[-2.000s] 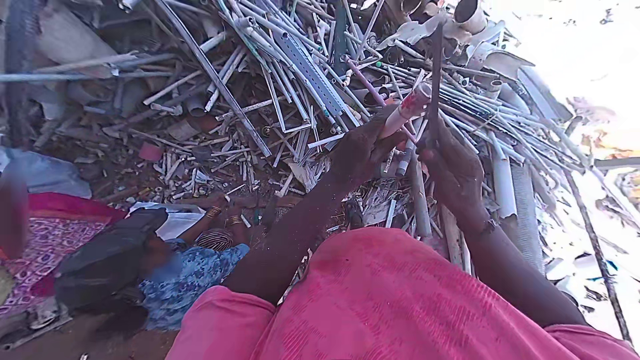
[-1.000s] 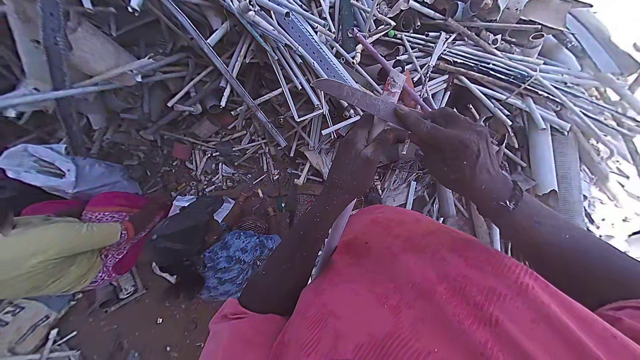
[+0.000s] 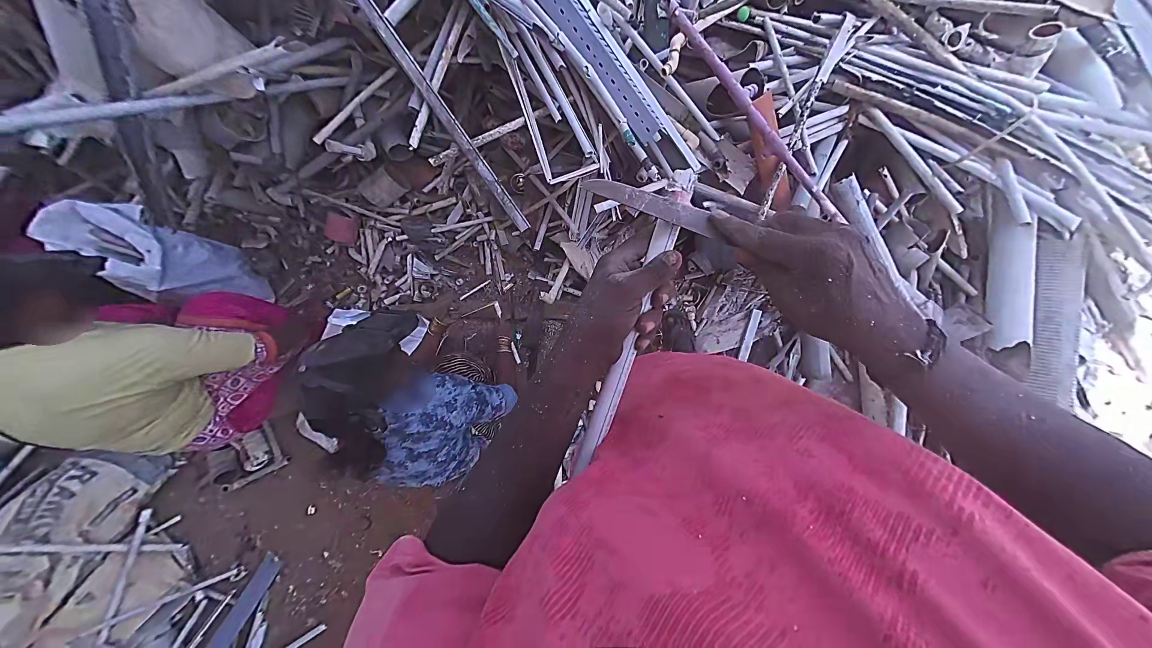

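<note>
My left hand [image 3: 630,292] is closed around a long, pale plastic strip or pipe [image 3: 612,396], which slants from near my lap up past my fingers. My right hand [image 3: 814,274] grips a large knife [image 3: 650,205] whose metal blade points left and lies across the upper end of the pale piece, touching or nearly touching it. The handle is mostly hidden by my right fingers. Behind both hands lies a heap of scrap plastic pipes [image 3: 954,117].
Two people sit at the left, one in a yellow-green top [image 3: 126,387], one in a blue patterned garment [image 3: 432,427]. A pale plastic sack [image 3: 162,252] lies beyond them. A printed sack [image 3: 81,513] and loose strips are at the lower left. A mauve pipe [image 3: 751,108] leans in the heap.
Two seconds ago my hands held a wider reddish-white piece with the blade upright; now the blade lies across a slim pale piece. The view has shifted, showing more of the people at left.
</note>
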